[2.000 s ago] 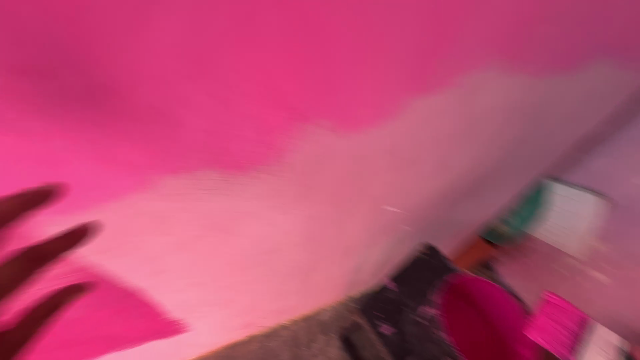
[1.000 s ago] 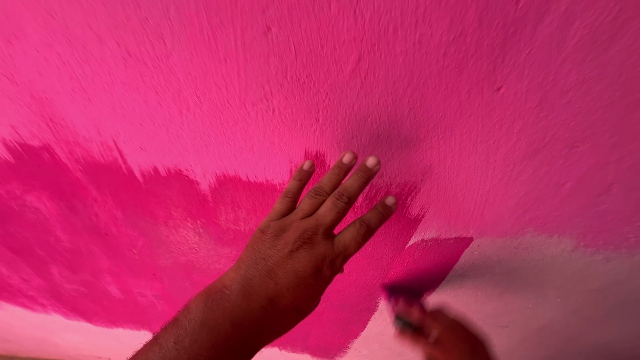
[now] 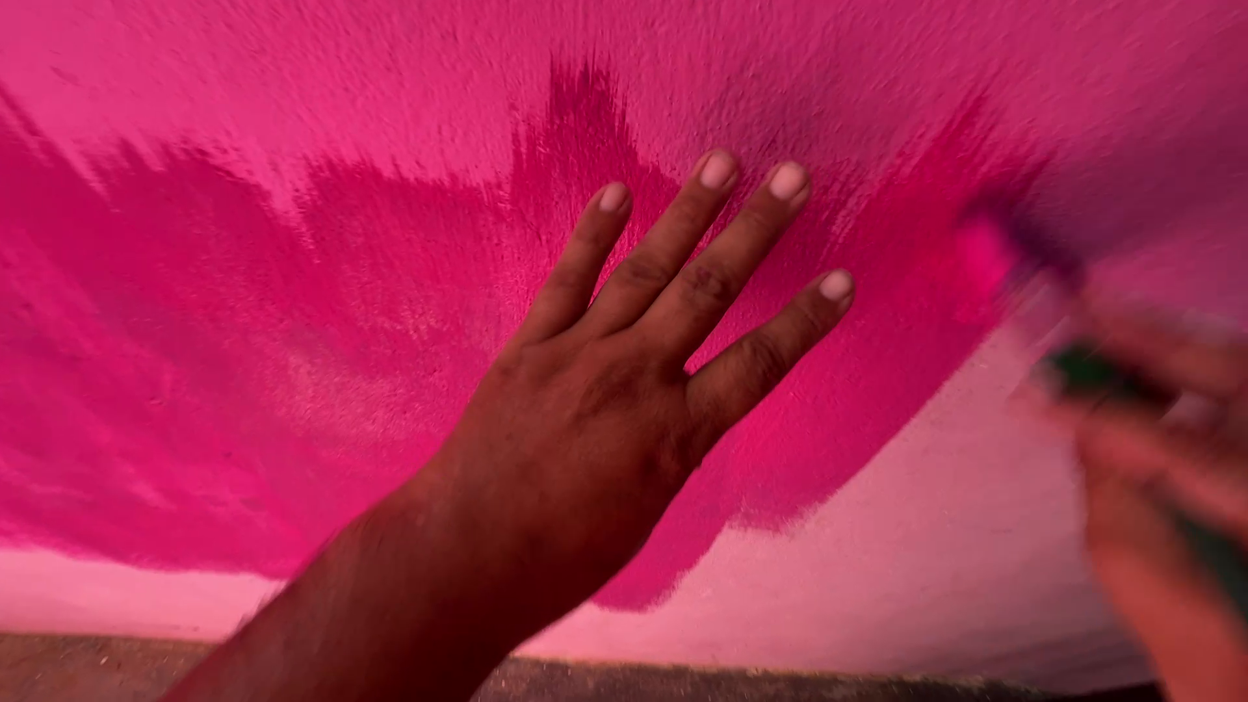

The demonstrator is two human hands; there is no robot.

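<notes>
My left hand (image 3: 604, 419) is spread with its fingers apart against the wall, over fresh dark pink paint (image 3: 390, 292). At the right my right hand (image 3: 1150, 419), blurred by motion, grips a paintbrush (image 3: 1019, 244) with a green handle. The brush's bristles carry bright pink paint and are at the right end of the dark pink patch. The patch has ragged, streaked upper edges against the lighter pink paint above.
A pale pink band of wall (image 3: 877, 585) runs below the dark paint and widens to the right. Along the bottom of the view lies a brownish floor edge (image 3: 604, 678). A shadow falls on the wall at the upper right.
The dark pink paint now reaches farther right, above the pale band, than one second ago. My right hand and the brush have moved up along the wall. My left hand remains spread there.
</notes>
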